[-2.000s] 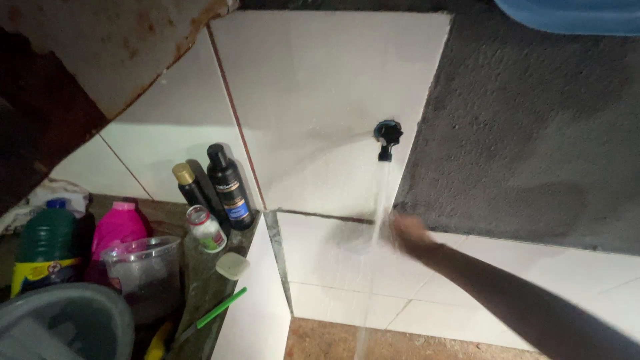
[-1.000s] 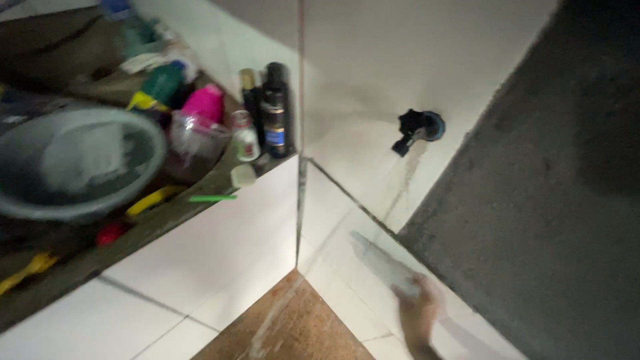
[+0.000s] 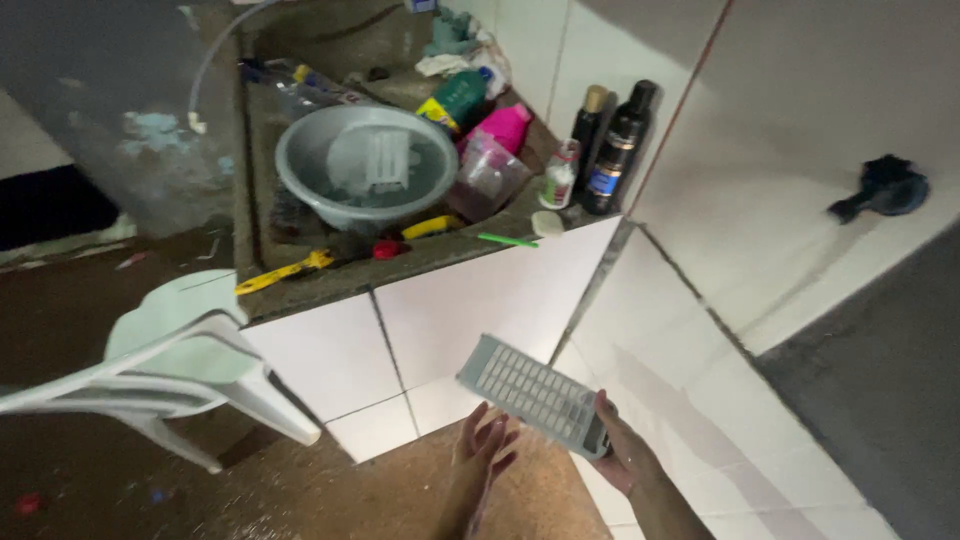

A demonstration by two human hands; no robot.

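Note:
My right hand grips one end of a grey plastic grille-like panel with rows of small slots, thumb on its face. Just below the panel's lower edge is my left hand, fingers spread and curled upward; it holds nothing. On the ledge to the upper left stands a grey plastic basin with water and a white slotted plastic piece in it. The black wall tap at the right shows no running water.
Dark bottles, a pink bottle, a green bottle, a clear tub, a soap bar and a yellow-handled tool lie or stand on the ledge. A pale plastic chair stands at the left, a tiled wall at the right.
Water ran from the tap two seconds ago and now does not. My right hand has moved the panel away from below the tap; my left hand has come into view. The view has swung left.

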